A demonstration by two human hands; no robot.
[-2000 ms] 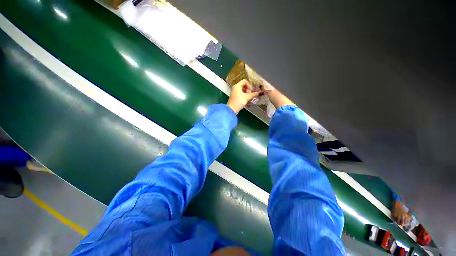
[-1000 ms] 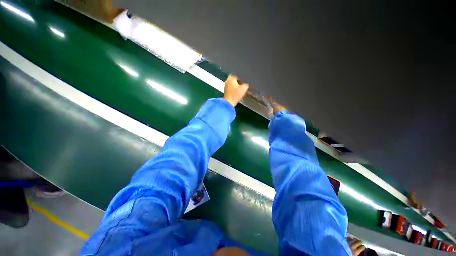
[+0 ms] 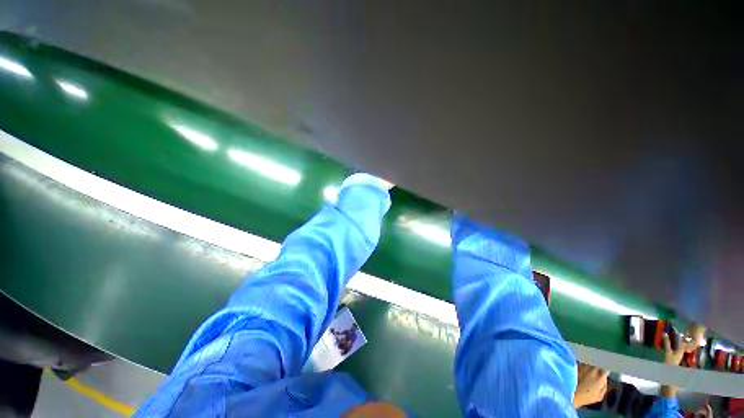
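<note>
Both my blue sleeves reach forward over the green belt (image 3: 204, 175). Of my left hand only a sliver of skin (image 3: 387, 182) shows at the grey overhang's edge; the fingers are hidden. My right hand is hidden entirely behind that edge. A small printed piece (image 3: 347, 333), white with a dark picture, lies on the side bench against my left sleeve and is partly covered by it. A dark, red-edged box (image 3: 542, 286) stands on the belt just right of my right sleeve.
A grey overhang (image 3: 457, 106) fills the upper view. A row of dark and red boxes (image 3: 659, 333) is at the right on the belt. Another person's hand (image 3: 674, 346) is among them; a further hand (image 3: 591, 385) shows beside my right sleeve. Floor is at lower left.
The overhang now covers the white bags and both my hands, which were visible before. The printed piece has come into view by my left sleeve. Other people's hands have appeared at the right.
</note>
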